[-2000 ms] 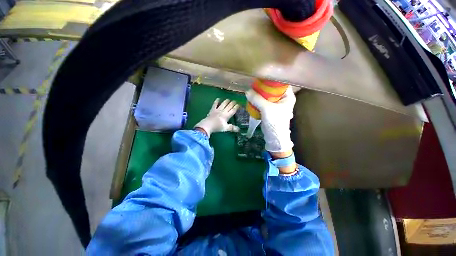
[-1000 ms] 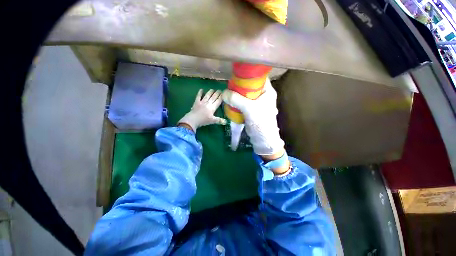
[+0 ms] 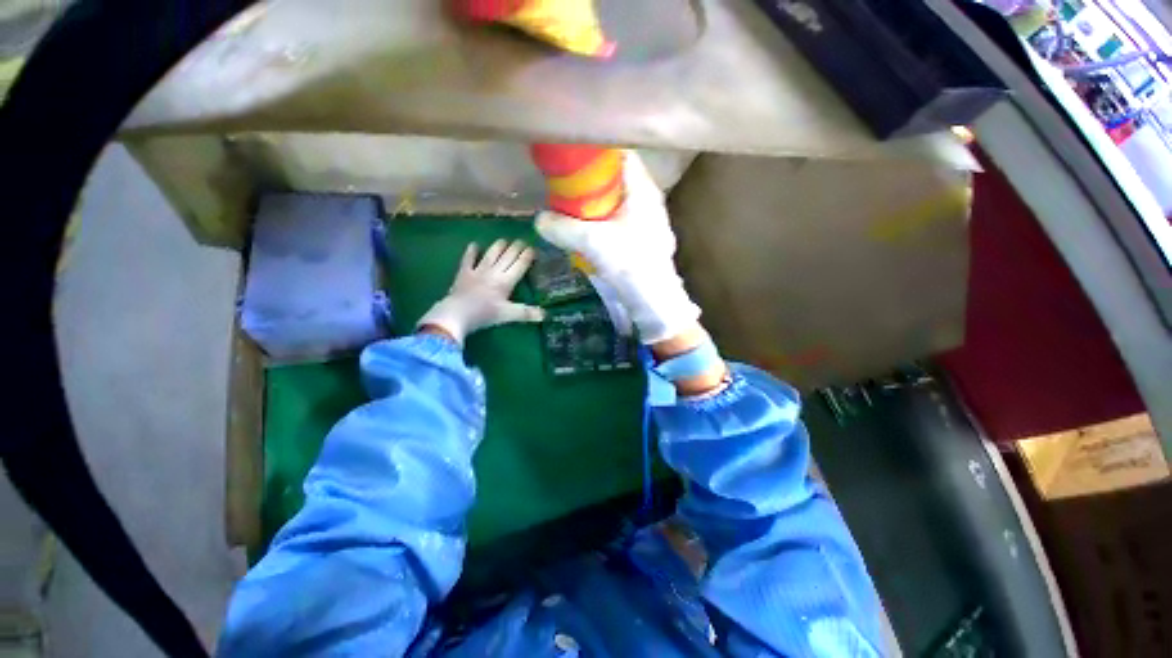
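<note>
Two green circuit boards lie on the green mat (image 3: 450,476), one (image 3: 589,339) nearer me and one (image 3: 557,274) just beyond it. My gloved right hand (image 3: 623,257) is closed around the red-and-yellow hose nozzle (image 3: 582,180), over the boards' right side. The nozzle's pale tip points down and is partly hidden by the hand. My gloved left hand (image 3: 481,291) lies flat with fingers spread, its fingertips and thumb at the boards' left edges. A light-blue strap is on my right wrist.
The black hose (image 3: 39,321) arches down the left. A blue-grey bin (image 3: 315,273) stands at the mat's left. The metal hood (image 3: 386,77) overhangs the back, with a side panel (image 3: 823,264) at right. The conveyor (image 3: 887,501) carries boards. A black tray (image 3: 874,58) sits above.
The view has shifted, so the bench and hands appear further left. More of both boards shows beside the right hand, and boards now show on the conveyor.
</note>
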